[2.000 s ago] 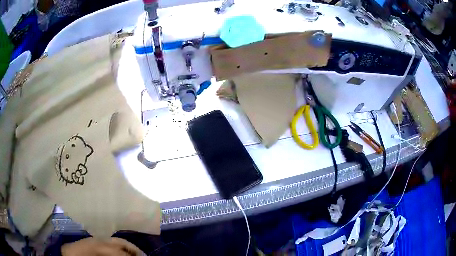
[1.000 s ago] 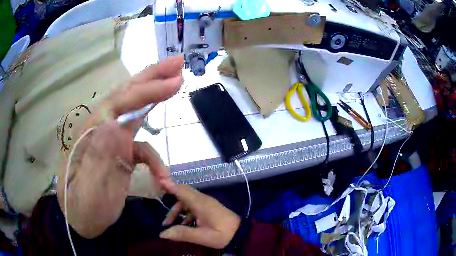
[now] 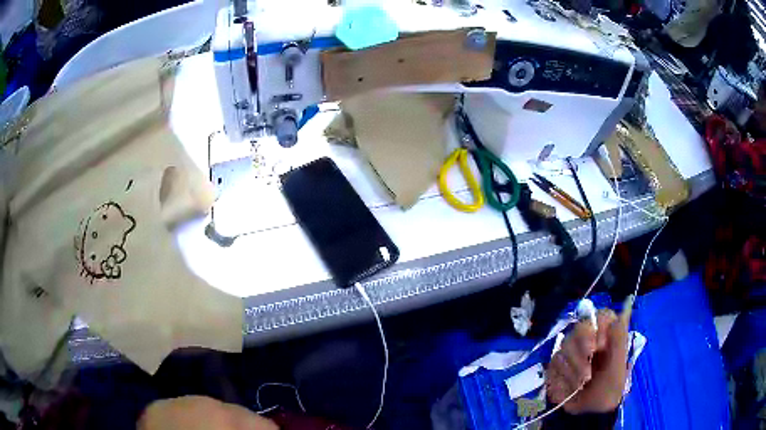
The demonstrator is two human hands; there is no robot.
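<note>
My right hand [image 3: 590, 361] is at the lower right, above the blue cover, with its fingers closed on a thin white cord [image 3: 611, 243]. My left hand [image 3: 201, 415] is at the bottom edge, cut off; its fingers are not clear. A black smartphone [image 3: 339, 222] lies on the machine table with a white cable [image 3: 384, 340] plugged into its lower end. Beige fabric panels [image 3: 160, 277] with a cartoon cat outline lie left of the needle area and hang over the front edge. Nothing touches the fabric from above.
The white sewing machine [image 3: 546, 122] stands behind the phone. Yellow-and-green-handled scissors [image 3: 460, 181] and orange snips [image 3: 564, 198] lie to the right. A small beige piece [image 3: 400, 143] is under the arm. White strips lie on the blue cover [image 3: 680, 361].
My right hand has moved from the lower middle to the far right and now grips the cord. My left hand, raised over the fabric with a white cord earlier, has dropped to the bottom edge.
</note>
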